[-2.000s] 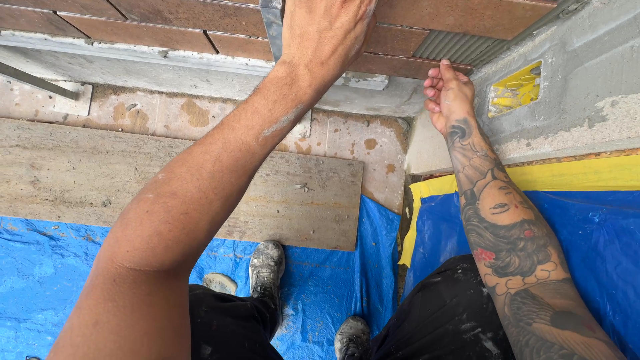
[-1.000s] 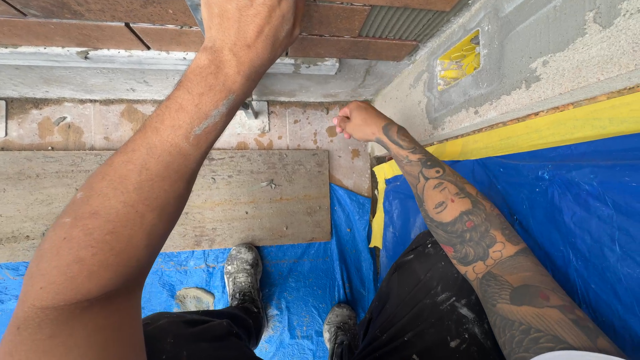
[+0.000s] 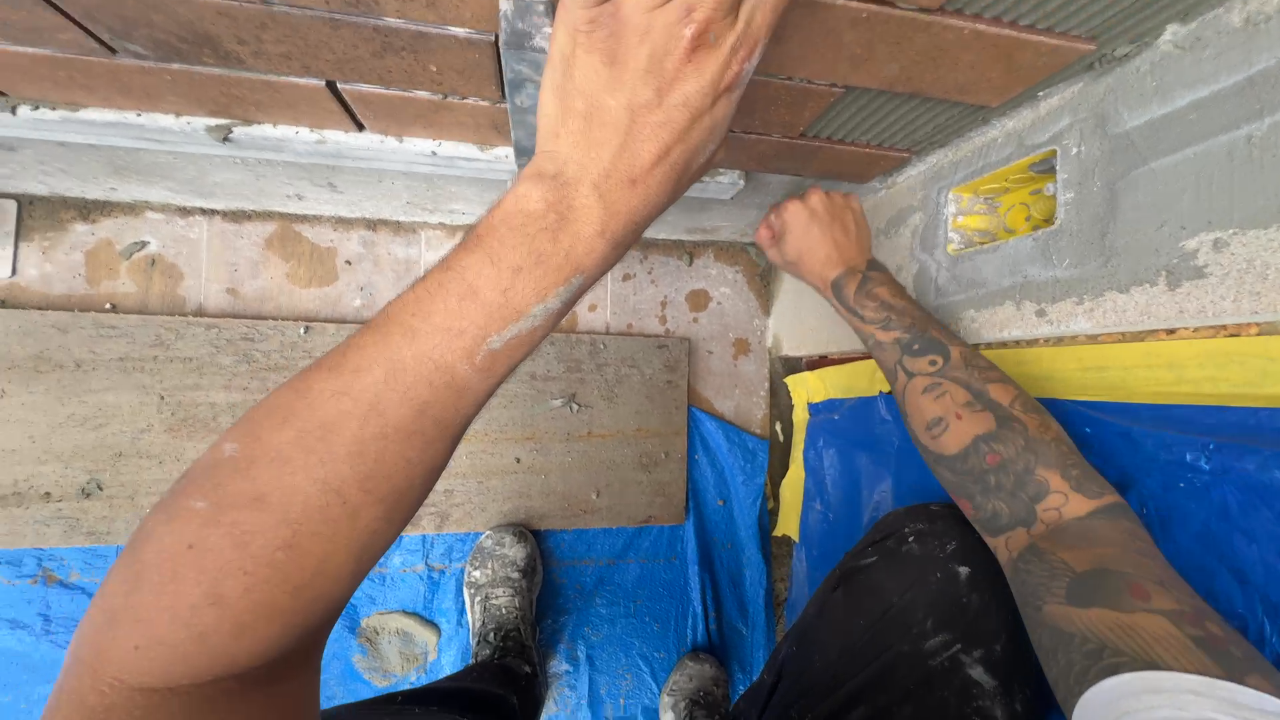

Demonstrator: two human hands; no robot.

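My left hand (image 3: 645, 90) is at the top edge, over the brown wall tiles (image 3: 420, 50), its fingertips out of frame. A grey flat-bladed tool (image 3: 523, 85) shows along the hand's left side and seems held in it; the grip itself is hidden. My right hand (image 3: 818, 235), at the end of the tattooed forearm, is closed in a loose fist near the inner corner, just below the lowest tile row, with nothing seen in it. Ridged grey adhesive (image 3: 890, 118) shows at the right ends of the tile rows.
A yellow electrical box (image 3: 1003, 202) is set in the grey side wall. Below lie a long board (image 3: 570, 440), blue sheeting (image 3: 610, 600) with a mortar patch (image 3: 397, 647), and yellow tape (image 3: 1150, 373) edging more blue sheeting. My shoes stand at the bottom.
My right hand has come down from the end of the lowest tile row, where it was two seconds ago. My left hand stays up at the tiles with the grey tool beside it.
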